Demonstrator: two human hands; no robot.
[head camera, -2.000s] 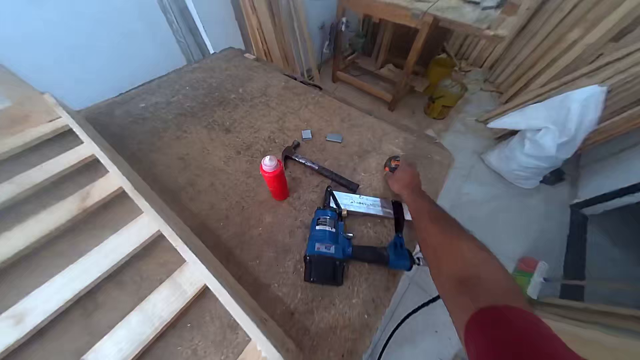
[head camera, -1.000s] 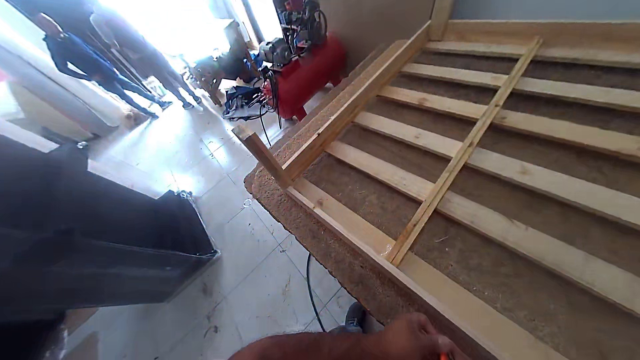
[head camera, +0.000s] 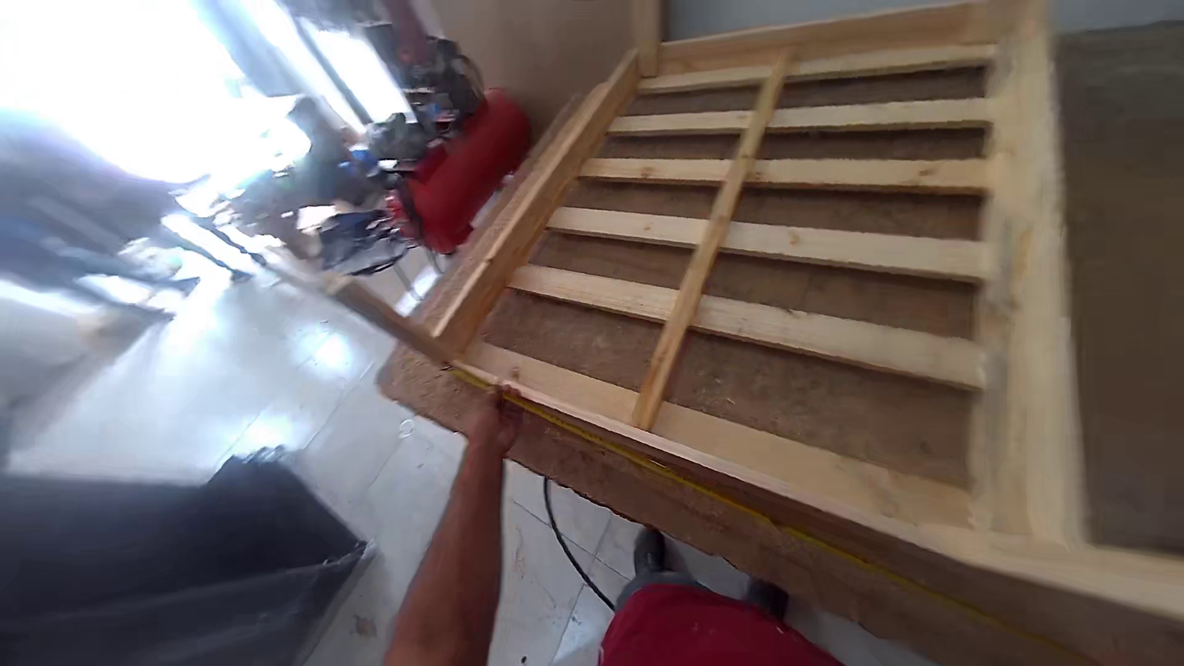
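My left hand [head camera: 495, 421] is at the outer side of a wooden slatted frame, near its front left corner, with its fingers closed on the yellow blade of a tape measure [head camera: 638, 455]. The blade runs along the outer face of the front rail [head camera: 740, 481], from that corner toward the bottom right, where it leaves the view. My right hand and the tape's case are not in view. Pale slats [head camera: 832, 248] cross the frame, and a thin loose-looking strip [head camera: 710, 245] lies across them.
The frame rests on a rough-edged brown board [head camera: 416, 388]. A short timber [head camera: 388, 319] juts out at the corner. A red air compressor [head camera: 467, 171] stands beyond, at upper left. A dark, blurred object [head camera: 176, 555] is at lower left, and a black hose [head camera: 569, 546] lies on the tiled floor.
The view has swung from the blue nailer and hammer to the slatted frame. My left hand is now by the frame's corner, and the yellow tape blade shows drawn out along the rail.
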